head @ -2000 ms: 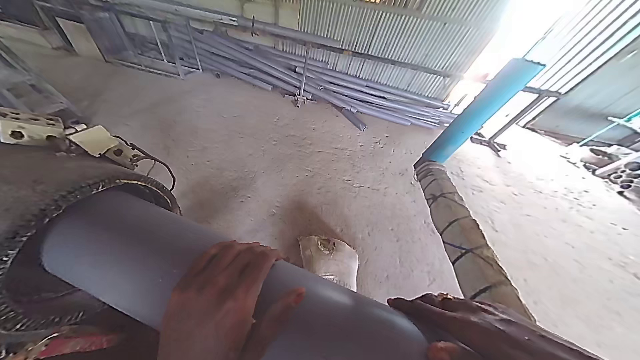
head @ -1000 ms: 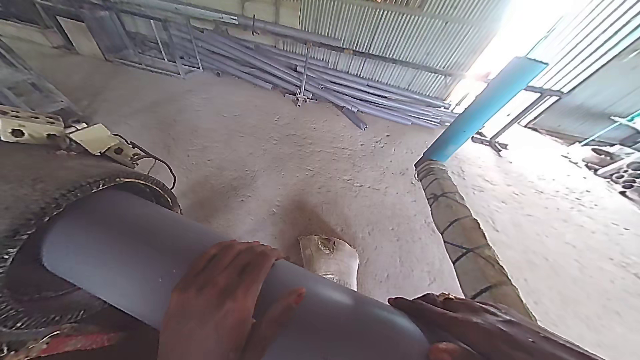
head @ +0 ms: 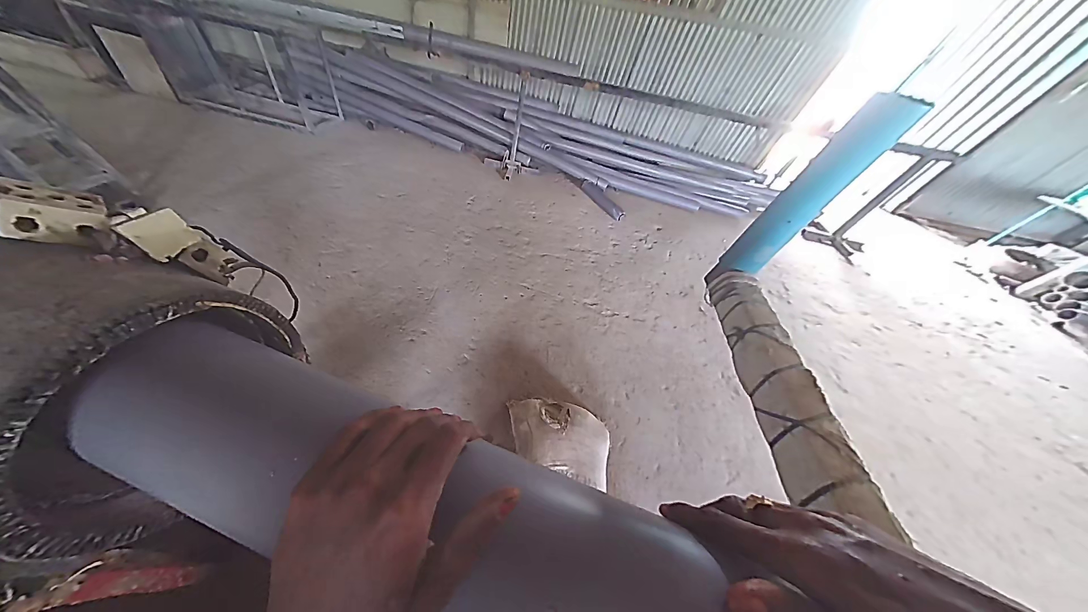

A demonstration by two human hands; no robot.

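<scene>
A thick grey plastic pipe (head: 229, 408) runs from the left down to the lower right. Its left part lies inside the round, rough-edged opening of a dark cylinder (head: 51, 314). My left hand (head: 374, 510) lies over the middle of the pipe, fingers across its top and thumb along its near side. At the pipe's right end is my right hand (head: 790, 544), its fingers around the rim; part of that hand's grip is hidden. Beyond it a wrapped pole (head: 786, 399), bound with dark strips, joins a blue pipe (head: 824, 183) at its top.
A pale, worn stump-like object (head: 561, 442) is just beyond the grey pipe. Pale blocks with holes (head: 51, 212) and a black cable sit at the left. Long grey pipes (head: 544, 140) lie by the corrugated wall, near a metal frame (head: 263, 76). More pipes (head: 1067, 297) are stacked far right.
</scene>
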